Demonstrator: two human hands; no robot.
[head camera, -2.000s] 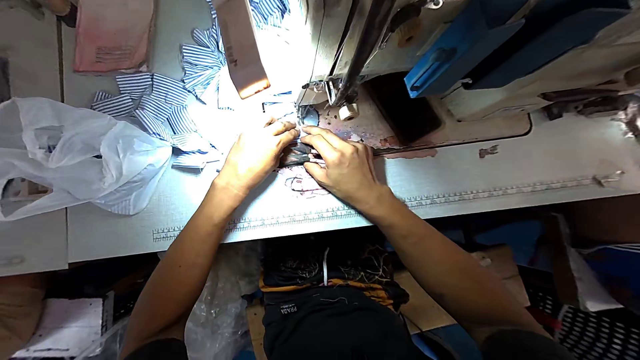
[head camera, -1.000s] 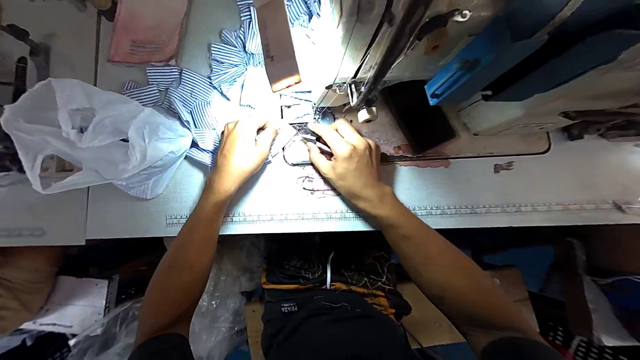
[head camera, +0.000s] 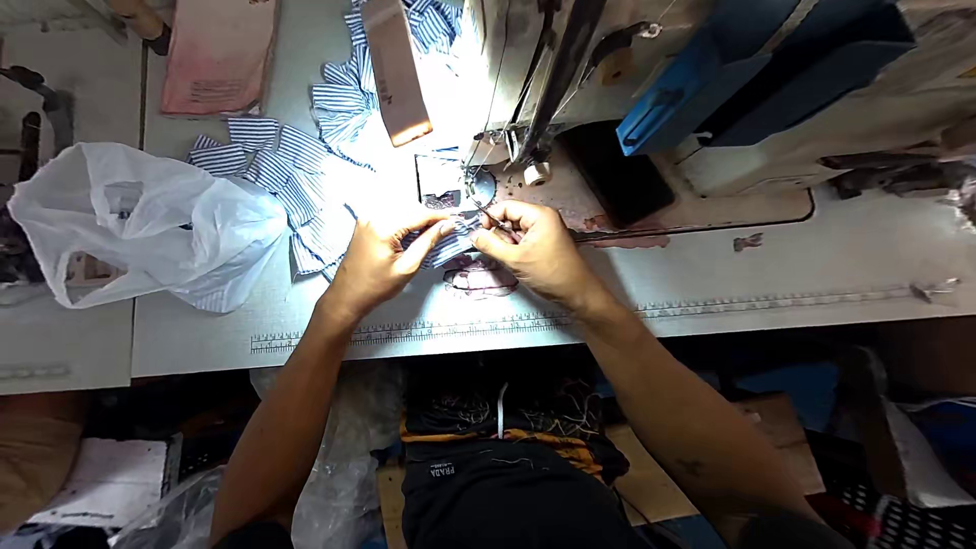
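Note:
My left hand (head camera: 389, 255) pinches a small piece of blue and white striped fabric (head camera: 450, 245) between thumb and fingers, just in front of the sewing machine's needle area (head camera: 476, 179). At the fabric's right end, my right hand (head camera: 526, 240) has its fingers curled around a small dark metal tool (head camera: 499, 221), which looks like thread snips; its fingertips touch the cloth. More striped pieces (head camera: 305, 164) lie on the table to the left, linked in a gathered heap that runs up behind the cardboard strip. Bright lamp light washes out part of them.
A white plastic bag (head camera: 152, 229) stands at the left, a pinkish booklet (head camera: 217, 57) behind it. A cardboard strip (head camera: 396, 72) hangs over the heap. A dark phone-like slab (head camera: 618, 175) lies on the machine bed, near a blue holder (head camera: 686, 76). A measuring tape (head camera: 457, 328) runs along the table's front edge.
Striped fabric now shows between my hands, where a dark piece was under my fingers two seconds ago. My left hand, apart from the right one second ago, has come closer to it.

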